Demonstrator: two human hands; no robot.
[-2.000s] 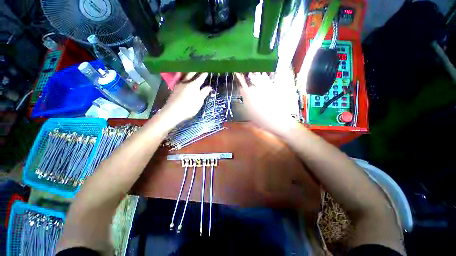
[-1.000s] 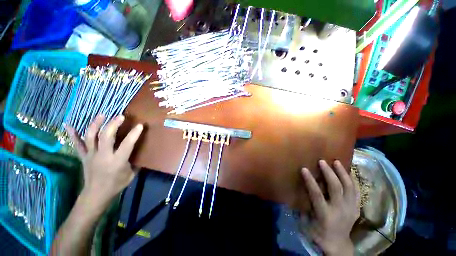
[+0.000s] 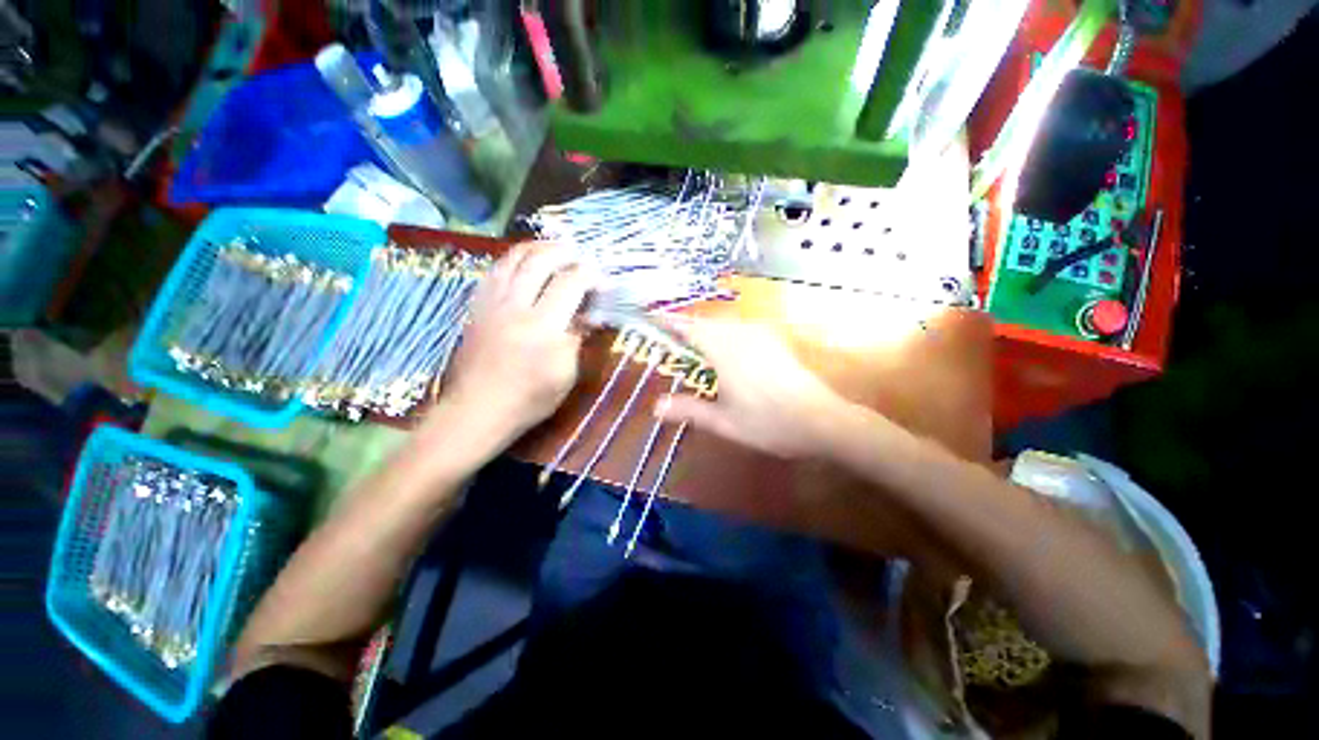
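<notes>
The bar fixture point(image 3: 637, 324) lies slanted over the reddish-brown board, partly covered by my hands. Several brass fittings point(image 3: 658, 354) sit along it, and thin leads point(image 3: 593, 419) hang from it towards me past the board's front edge. My bare left hand point(image 3: 524, 340) has its fingers curled on the bar's left end. My bare right hand point(image 3: 745, 388) holds the bar's right end, its thumb below the fittings. The fingertips are partly blurred. A loose pile of cable leads point(image 3: 637, 239) lies just behind the bar, below the green press point(image 3: 723, 123).
A holed silver plate point(image 3: 854, 239) sits under the press. Turquoise baskets point(image 3: 239, 383) of leads and a stack of finished leads point(image 3: 398, 333) are at left, a blue tray point(image 3: 275, 145) behind. At right are the control panel point(image 3: 1078, 268), lamp point(image 3: 1078, 145) and white bucket point(image 3: 1157, 535).
My hands were under the press, then apart at the board's left and right sides; now both are on the bar fixture. The bar has tilted, its right end lower. The camera view has shifted.
</notes>
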